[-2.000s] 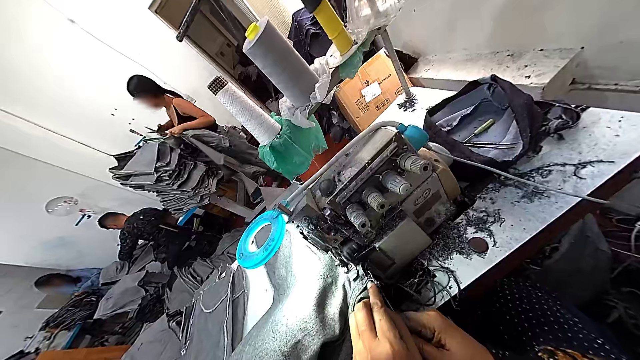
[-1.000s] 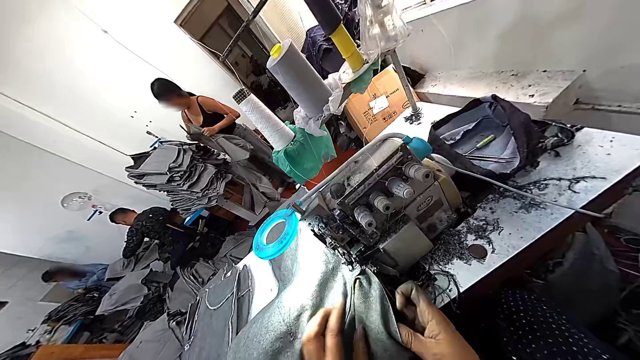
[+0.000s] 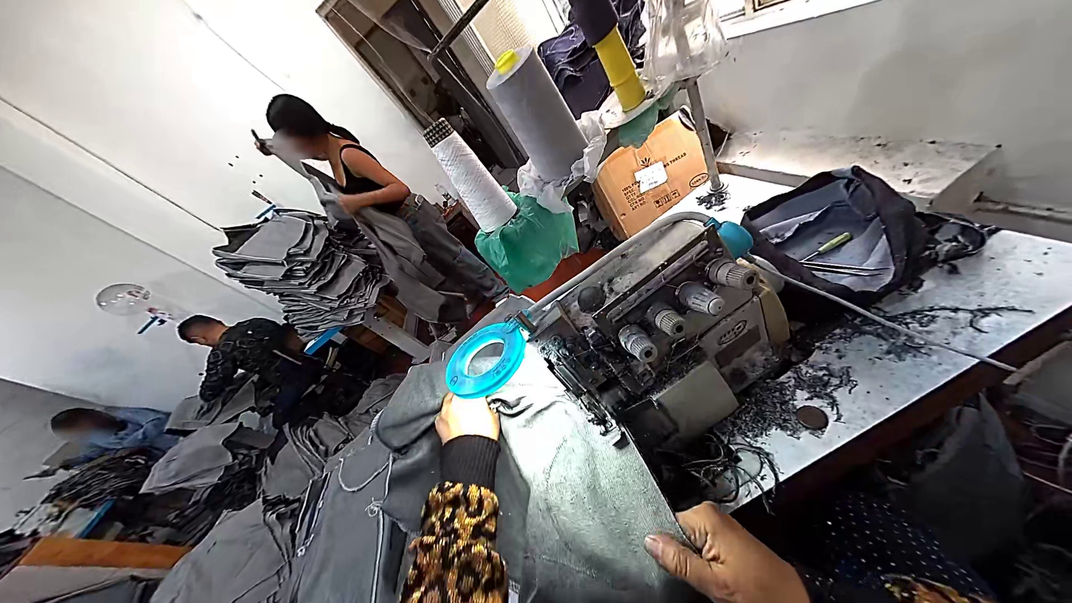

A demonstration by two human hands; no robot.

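Note:
A grey denim piece (image 3: 578, 477) lies along the near side of an overlock sewing machine (image 3: 670, 335). My left hand (image 3: 467, 419) grips the cloth's far part, just below a round blue ring-shaped lamp or magnifier (image 3: 486, 360) on the machine. My right hand (image 3: 724, 553) pinches the cloth's near right edge between thumb and fingers, below the machine head. The cloth is stretched between both hands. Several tension knobs line the machine's front.
Dark lint and thread scraps (image 3: 804, 394) litter the white table (image 3: 938, 368). A dark cloth bundle (image 3: 837, 234) holds a green-handled tool. Thread cones (image 3: 536, 113) and a cardboard box (image 3: 653, 176) stand behind. Stacked grey garments (image 3: 293, 260) and several people are at the left.
My left hand has moved from the cloth near the machine's front up to beside the blue ring. My right hand has come back to the cloth's edge. A person behind has raised a hand.

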